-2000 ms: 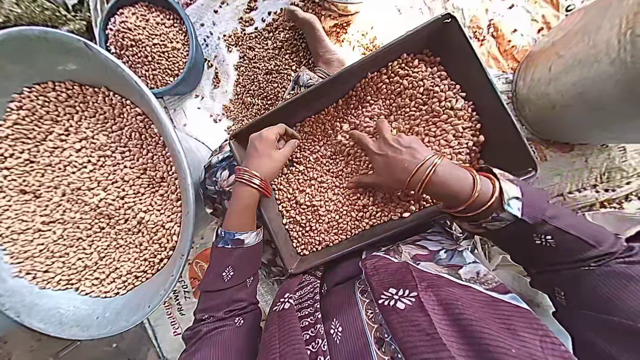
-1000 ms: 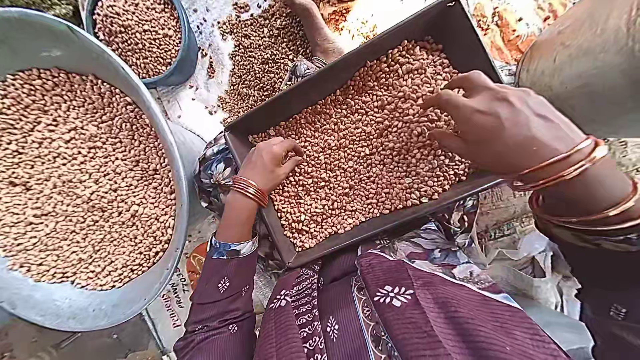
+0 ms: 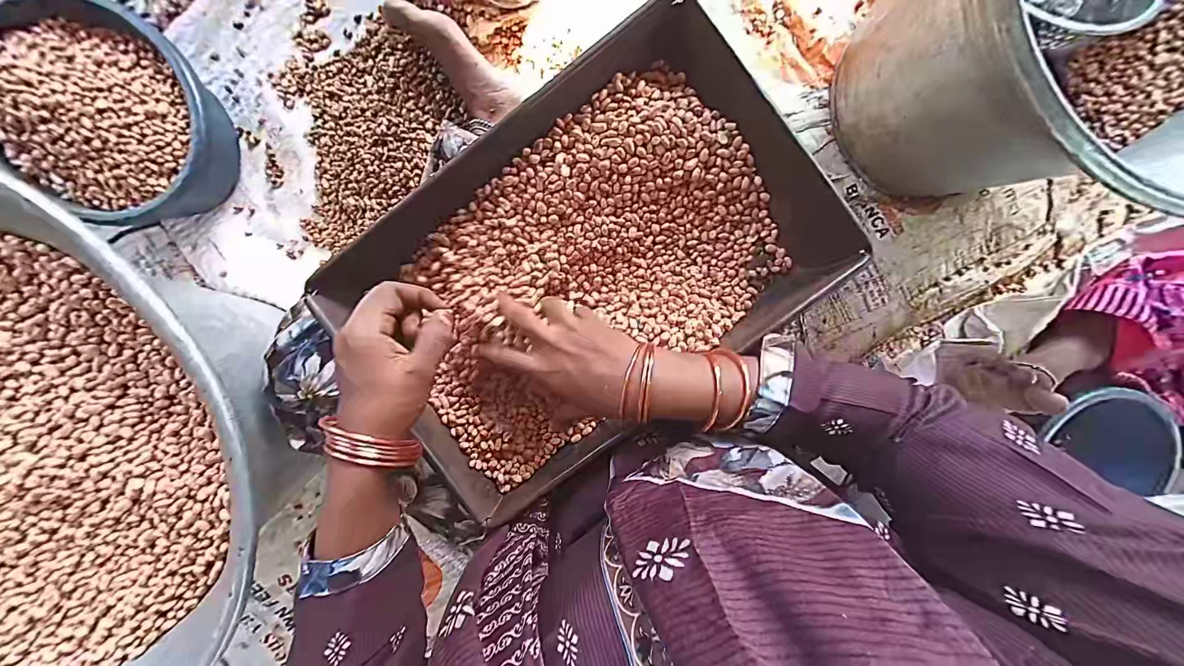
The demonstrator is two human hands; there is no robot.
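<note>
A dark metal tray (image 3: pixel 814 176) lies tilted across my lap, holding a layer of reddish-brown shelled peanuts or similar nuts (image 3: pixel 638 203). My left hand (image 3: pixel 393 356) is at the tray's left edge, fingers curled and thumb near the index fingertip; whether something small is between them cannot be told. Close to its right, my right hand (image 3: pixel 573 361) reaches over the near part of the nuts with its fingers apart, touching them. Both wrists wear bangles.
A large metal basin (image 3: pixel 236 462) of nuts stands at left, a blue tub (image 3: pixel 213 153) of nuts behind it. Loose nuts (image 3: pixel 370 120) lie on the sheet beside a bare foot (image 3: pixel 453 55). At right are a metal drum (image 3: pixel 943 102), another person's hand (image 3: pixel 1004 384) and a blue container (image 3: pixel 1115 439).
My right hand has moved left from the tray's right side, close to my left hand. The nuts now lie away from the tray's right corner. The view has shifted right.
</note>
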